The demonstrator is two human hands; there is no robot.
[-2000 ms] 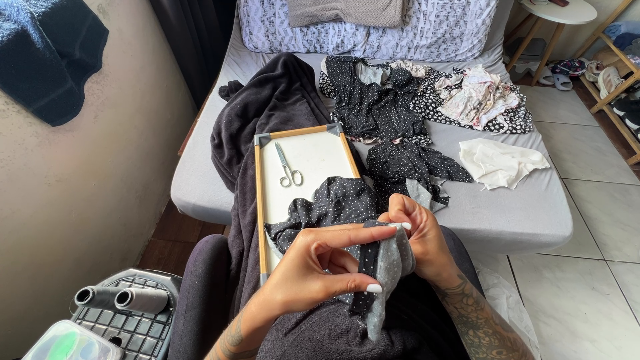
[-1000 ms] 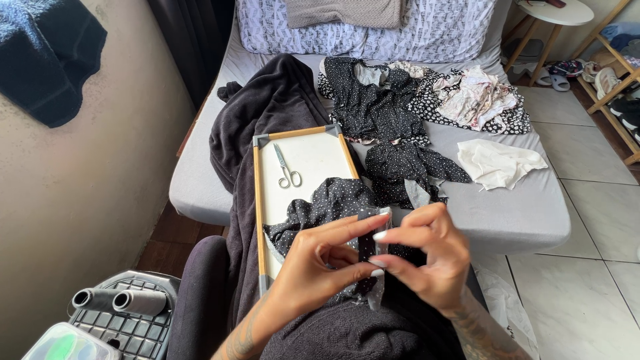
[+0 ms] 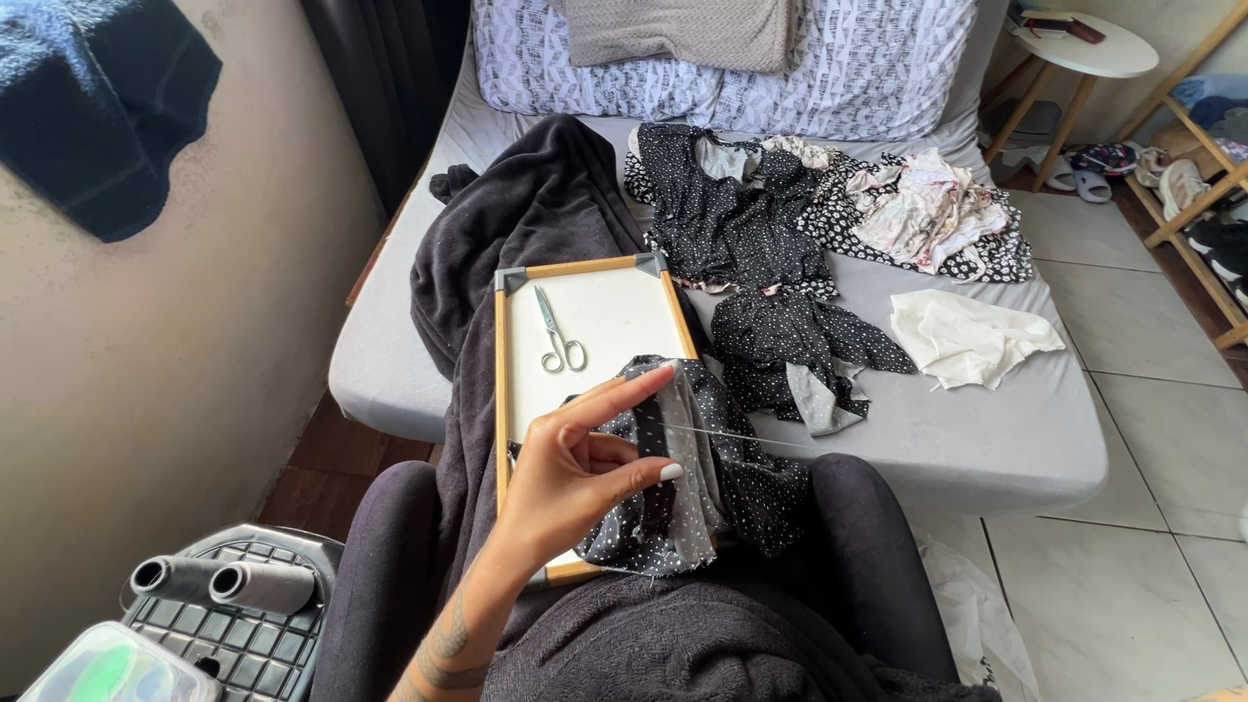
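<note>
My left hand (image 3: 585,458) pinches the edge of a black fabric piece with white dots (image 3: 760,468), its grey reverse side showing between thumb and forefinger. A thin thread (image 3: 741,435) runs from this fabric toward the right. My right hand is out of view. Under the fabric lies a white board with a wooden frame and grey corners (image 3: 501,390), resting by my lap. Metal scissors (image 3: 561,336) lie on the board, beyond my left hand.
Dotted black garments (image 3: 731,214), a floral cloth (image 3: 926,210) and a white cloth (image 3: 975,336) lie on the bed (image 3: 975,448). Two thread spools (image 3: 263,587) and a plastic box (image 3: 117,673) sit on a black stool (image 3: 258,634) at lower left. A dark blanket (image 3: 517,214) drapes beside the board.
My right hand, at the fabric beside my left hand in both earlier frames, has left the view. A thread now stretches rightward from the fabric. My left hand keeps its pinch.
</note>
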